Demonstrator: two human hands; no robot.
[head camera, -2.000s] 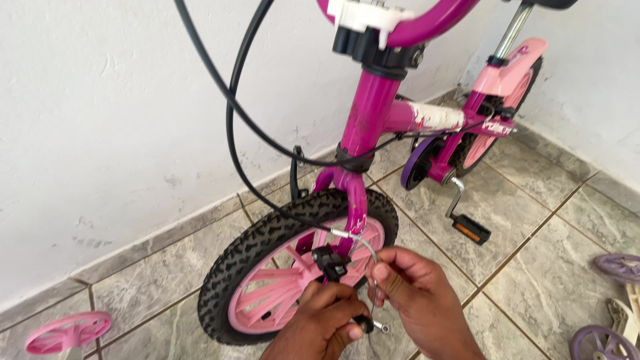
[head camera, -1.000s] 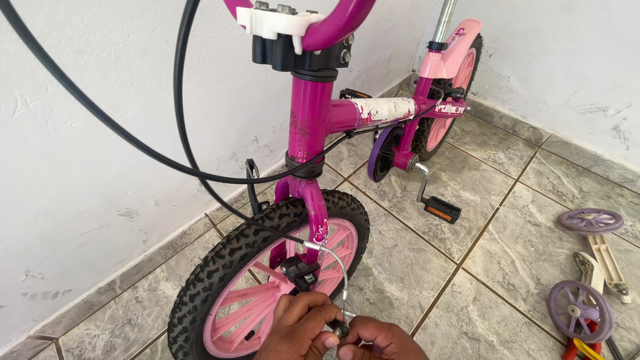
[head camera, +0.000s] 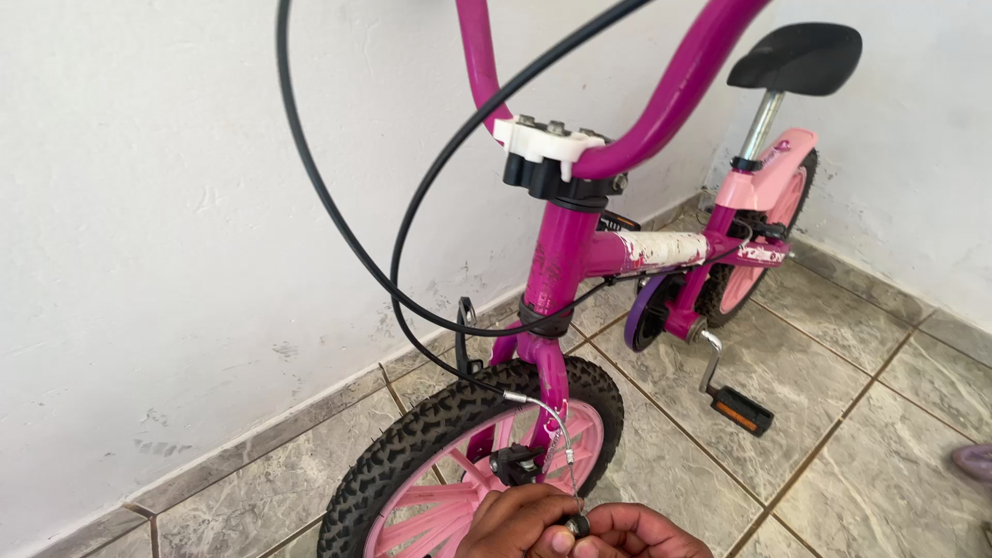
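At the bottom of the head view, my left hand (head camera: 523, 523) pinches a small dark fitting (head camera: 576, 525) between thumb and finger. My right hand (head camera: 639, 531) touches it from the other side, its fingertips closed on the fitting. A thin brake cable (head camera: 572, 471) runs down into the fitting from a curved metal cable guide (head camera: 552, 412) at the end of the black housing (head camera: 434, 353). Just above my left hand is the black brake arm (head camera: 515, 465) on the magenta fork (head camera: 552, 372), beside the front wheel's knobby tyre (head camera: 418, 434).
The child's bicycle stands upright near the white wall (head camera: 194, 232). Its handlebar (head camera: 666, 101) and looping cables rise above my hands. Behind are the black saddle (head camera: 798, 58), a pedal (head camera: 742, 411) and the rear wheel (head camera: 763, 240). Part of a purple object (head camera: 973, 461) shows at the right edge.
Two seconds ago my hands were farther apart along the cable; now their fingertips meet at the dark fitting. The view has shifted, and the loose wheels at the right have mostly left it.
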